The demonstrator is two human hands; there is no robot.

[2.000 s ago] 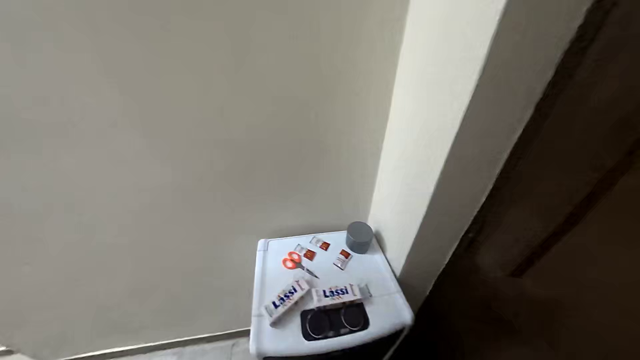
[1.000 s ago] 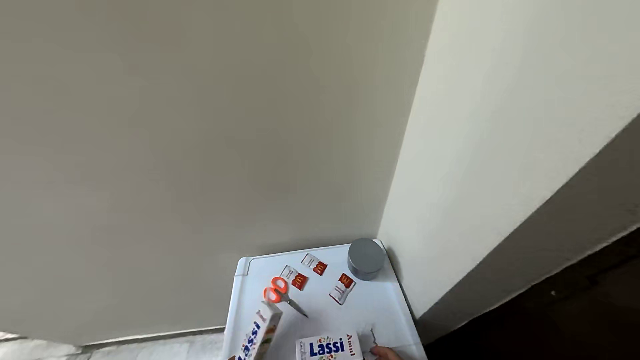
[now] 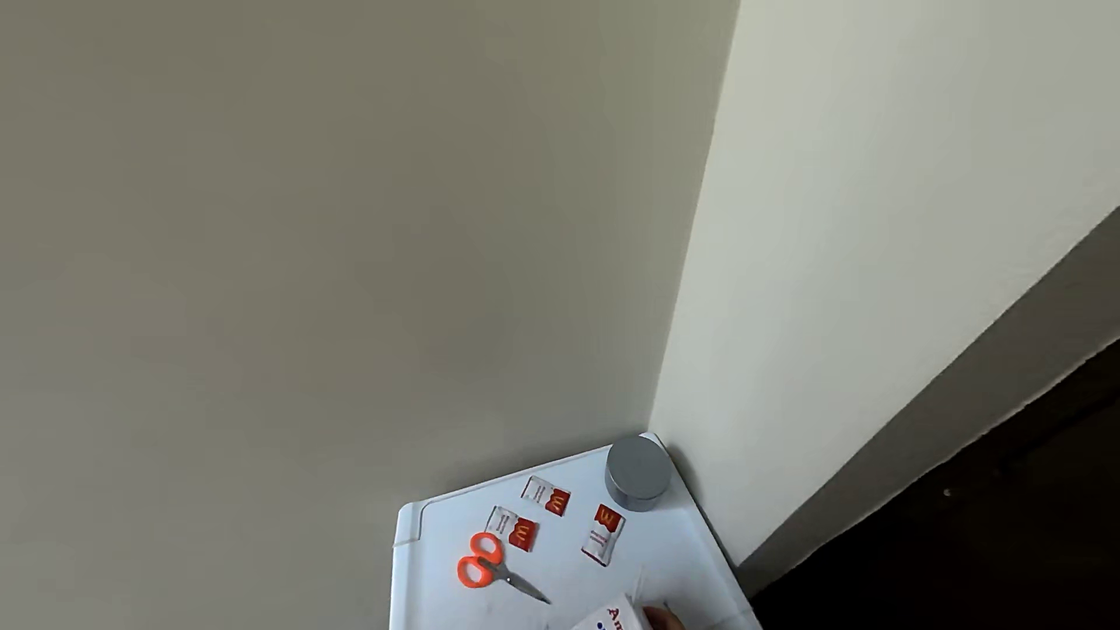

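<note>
At the bottom edge of the head view, part of my right hand (image 3: 662, 618) grips the end of a white Amul carton (image 3: 614, 618), most of which is cut off below. To its left, scissors (image 3: 503, 570) with orange handles lie on a white surface (image 3: 560, 573), blades pointing down to the right. Small red and white packets (image 3: 604, 535) lie flat above and beside the scissors; one (image 3: 514, 528) is close to the orange handles, another (image 3: 547, 496) farther back. A grey round container (image 3: 638, 473) stands at the back corner. My left hand is not in view.
A beige wall (image 3: 350, 262) rises behind the white surface, and a pale wall (image 3: 840, 219) rises along its right side. The two meet at the back corner. A dark area (image 3: 1006, 525) lies beyond the right wall's edge.
My right hand has come into view at the Lassi carton, which is now tilted. The other Lassi carton and the dark round pieces seen earlier are out of view. The view has shifted closer.
</note>
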